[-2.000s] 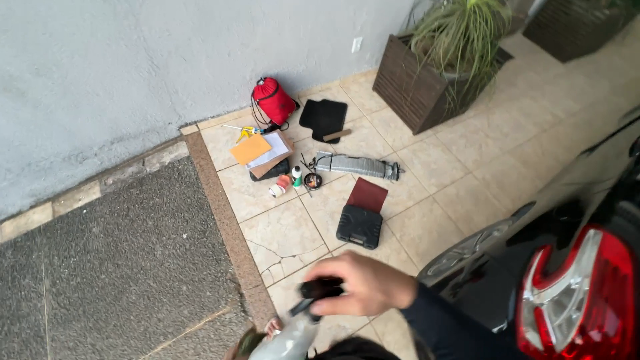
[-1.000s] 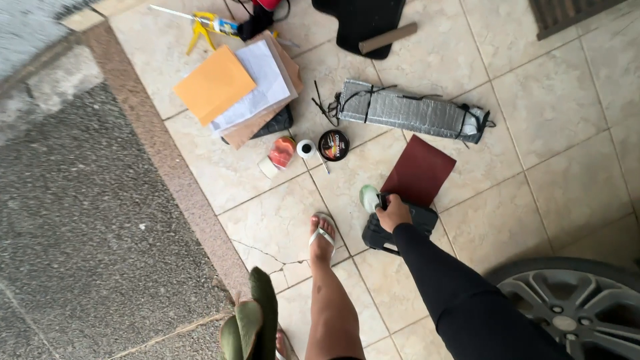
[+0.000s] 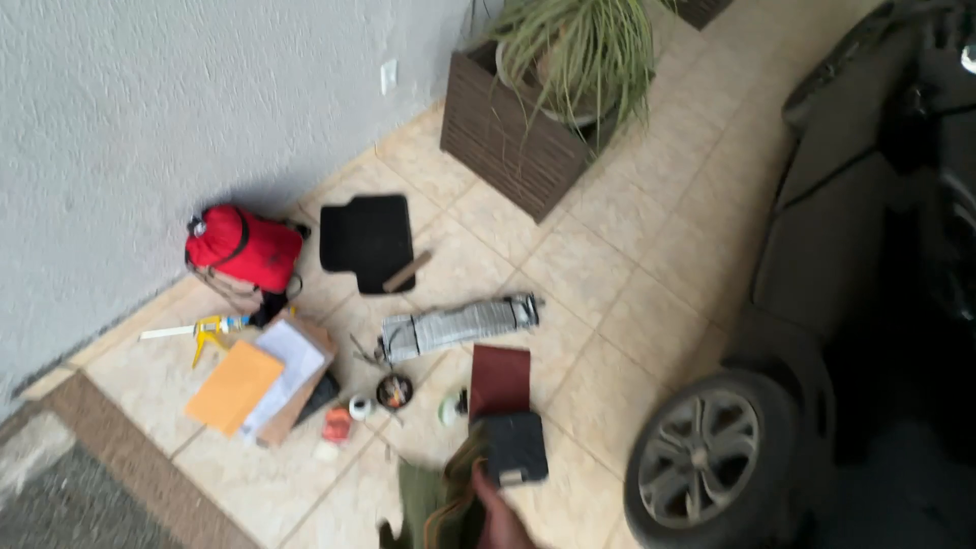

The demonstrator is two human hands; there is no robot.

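Note:
At the bottom edge, my right hand (image 3: pixel 503 515) is blurred, its thumb closed against an olive-green cloth item (image 3: pixel 427 496) with an orange-edged fold. My left hand does not show. Just above the cloth, a pale green bottle (image 3: pixel 450 410) with a black top is on the tiles beside a maroon sheet (image 3: pixel 500 380). A black plastic case (image 3: pixel 518 450) lies against the sheet's lower edge. To the left are a round black tin (image 3: pixel 394 390), a white-topped container (image 3: pixel 361 406) and a red-labelled container (image 3: pixel 336 424).
A car wheel (image 3: pixel 700 457) stands at the right. Farther up are a slatted planter (image 3: pixel 518 141), a black car mat (image 3: pixel 366 236) and a silver folded sunshade (image 3: pixel 457 328). By the wall lie a red drawstring bag (image 3: pixel 252 248), a yellow caulking gun (image 3: pixel 207 332) and an orange envelope (image 3: pixel 235 387).
My right hand held the bottle two seconds ago and was at the case with it one second ago. The bottle is now let go on the floor, and that hand is on the green cloth item.

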